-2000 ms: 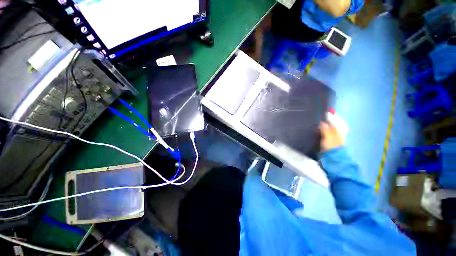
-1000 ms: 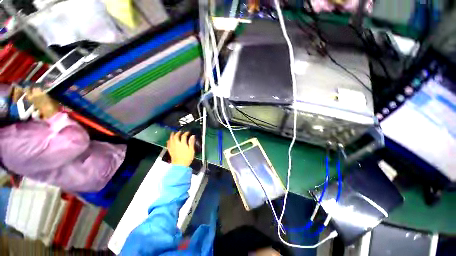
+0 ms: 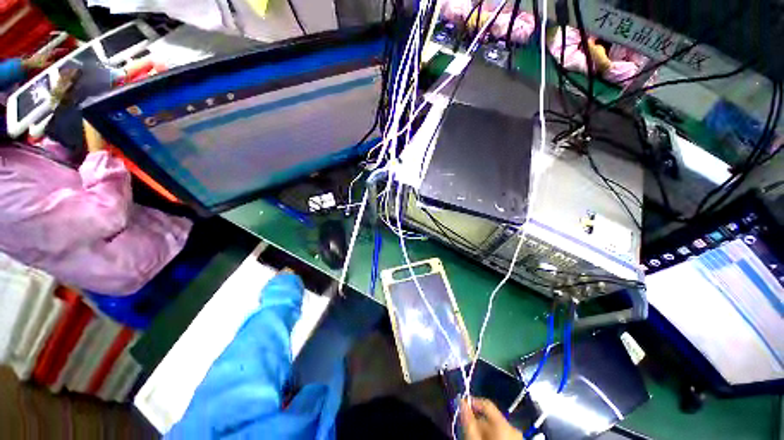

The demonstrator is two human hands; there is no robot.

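My right hand [image 3: 488, 420] is at the bottom edge, partly cut off, with its fingers closed on the white cable [image 3: 493, 301] near its lower end. A dark edge beside the fingers is too unclear to name. My left hand [image 3: 290, 274] is mostly hidden by its blue sleeve, over a white tray or slab [image 3: 202, 348]. A pale gold-framed fixture with a grey panel [image 3: 425, 322] lies at the bench edge, the cable crossing it. A black glossy tablet [image 3: 584, 387] lies to the right, with blue cables [image 3: 565, 344] over its left part.
A large grey instrument [image 3: 593, 215] carries a black tablet [image 3: 481, 159]. Monitors stand left [image 3: 275, 120] and right [image 3: 731, 301]. A black mouse [image 3: 332, 242] lies on the green bench. A person in a pink sleeve [image 3: 77, 223] is at left, above stacked white and red trays [image 3: 77, 344].
My left hand has drawn back from the mouse area towards the white slab. My right hand has come into view at the cable. The left monitor's green rows have turned bluish grey.
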